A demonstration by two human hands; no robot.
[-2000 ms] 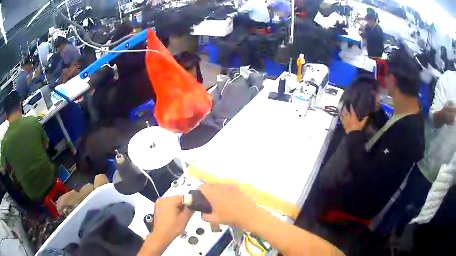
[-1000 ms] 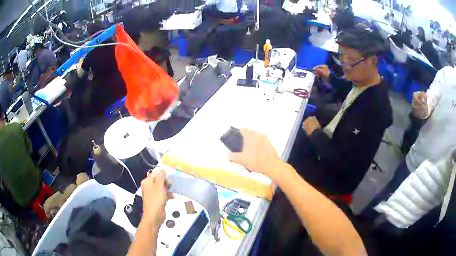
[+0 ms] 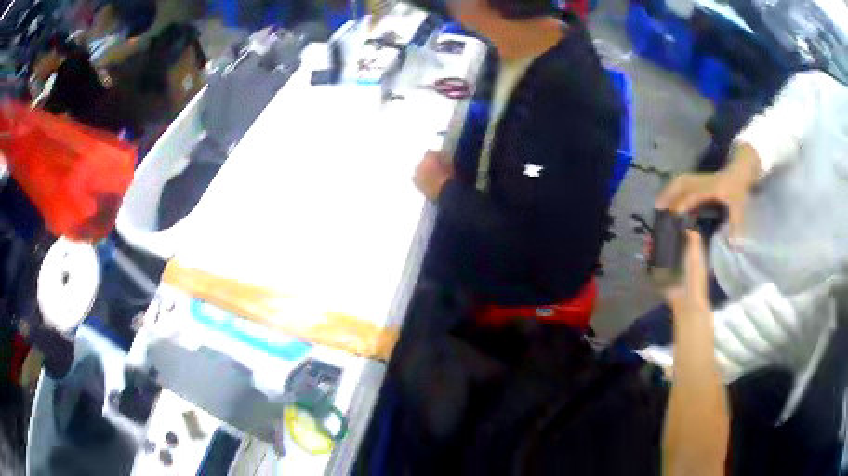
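My right hand [image 3: 686, 279], blurred, is stretched out at the right and closed on the lower part of a small dark block-like object [image 3: 668, 244]. Another person's hand [image 3: 711, 200], with a white sleeve, touches the same object from above. My left hand is not in view. The sewing machine at the lower left shows a grey part [image 3: 209, 376] across its top. Scissors with yellow and green handles [image 3: 311, 426] lie beside it on the table.
A tan strip [image 3: 279, 314] crosses the white table [image 3: 307, 186]. A person in black [image 3: 539, 167] sits along its right edge. A red bag [image 3: 70, 172], white disc [image 3: 68, 284] and white tub [image 3: 42, 418] with dark cloth are at the left.
The view has swung right. My right hand has moved from over the table to the person in white, whose hand now touches the dark object. My left hand has left the picture.
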